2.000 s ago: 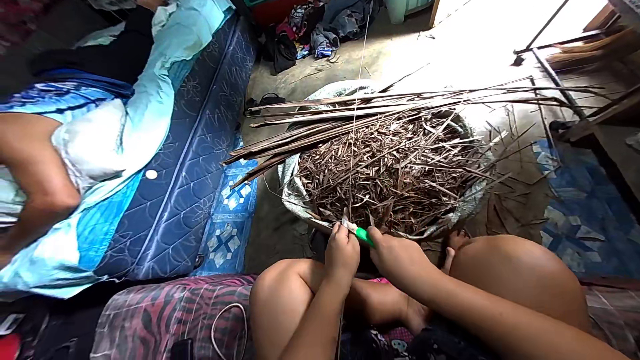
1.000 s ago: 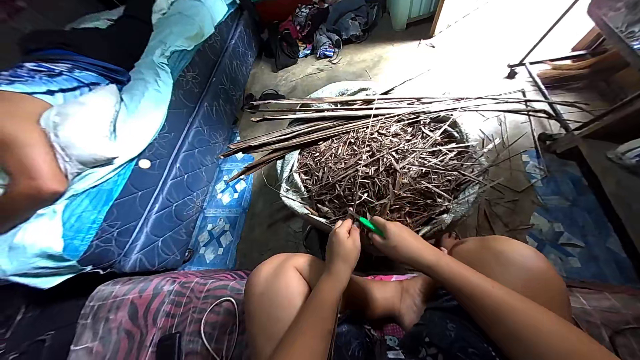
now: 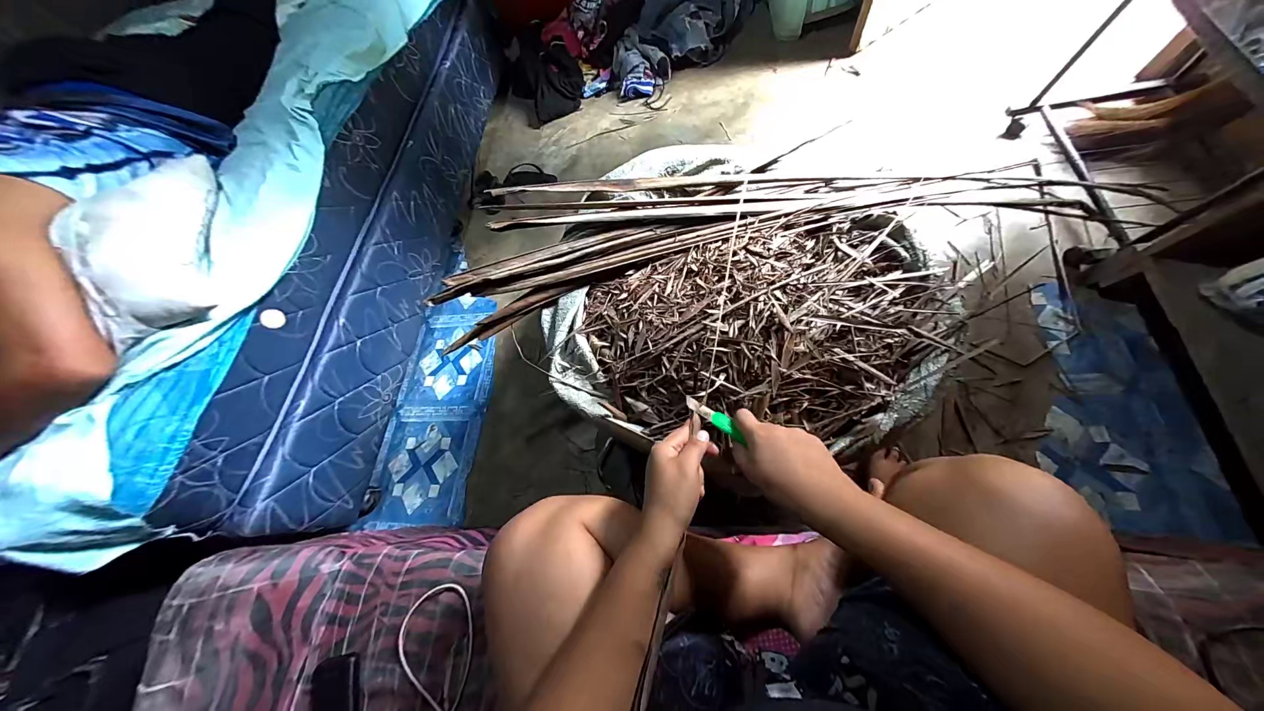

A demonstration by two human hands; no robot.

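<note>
My right hand (image 3: 787, 456) is closed around a green-handled knife (image 3: 725, 425), its short blade pointing up and left. Beside it, my left hand (image 3: 677, 474) pinches a thin dried leaf strip (image 3: 732, 267), which rises over the pile and also trails down along my left forearm. The blade lies close to the strip, just above my left fingertips; whether they touch I cannot tell. Beyond both hands, a wide sack-lined container (image 3: 571, 360) holds a heap of brown dried leaf scraps (image 3: 770, 326). Long dried leaf strips (image 3: 592, 247) lie across its far side.
To the left is a blue mattress (image 3: 326, 395) with light-blue bedding, where another person's bare arm (image 3: 44, 316) rests. Clothes (image 3: 632, 59) lie on the floor at the back. Blue patterned floor sheets flank the container, and a metal-framed piece of furniture (image 3: 1076, 168) stands at right. A cable (image 3: 405, 632) lies beside my left leg.
Both hands stay close together at the container's near edge, with the green-handled knife still in my right hand. The blade, hard to make out a second ago, now shows above my left fingertips.
</note>
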